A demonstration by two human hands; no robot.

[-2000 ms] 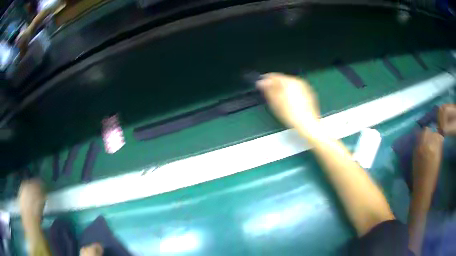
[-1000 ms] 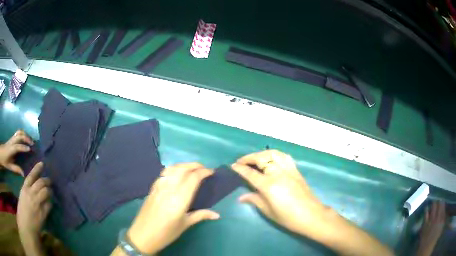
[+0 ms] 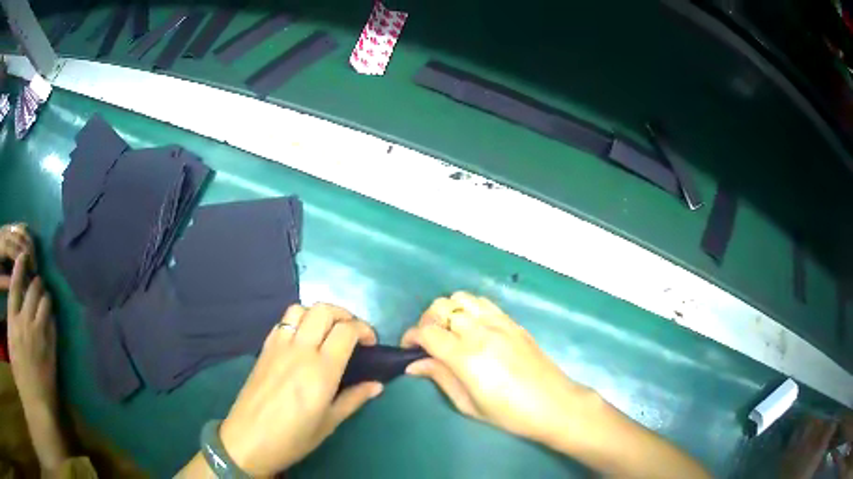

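Note:
My left hand (image 3: 304, 379) and my right hand (image 3: 486, 360) hold one dark blank (image 3: 382, 363) between them, low over the green tabletop. The blank is narrow and bent or folded between the fingers; its ends are hidden by my hands. A stack of dark blanks (image 3: 238, 271) lies overlapping to the left of my left hand, with stepped, fanned edges.
A white rail (image 3: 393, 178) separates the tabletop from the belt. The belt carries dark strips (image 3: 510, 105) and a red-and-white patterned strip (image 3: 379, 39). A white block (image 3: 773, 406) lies at the right. Another person's hands (image 3: 28, 299) are at the left edge.
My right hand has come back from over the belt to the blank. Since one second ago, the blank between my hands has become narrower, and both hands are slightly lower in view.

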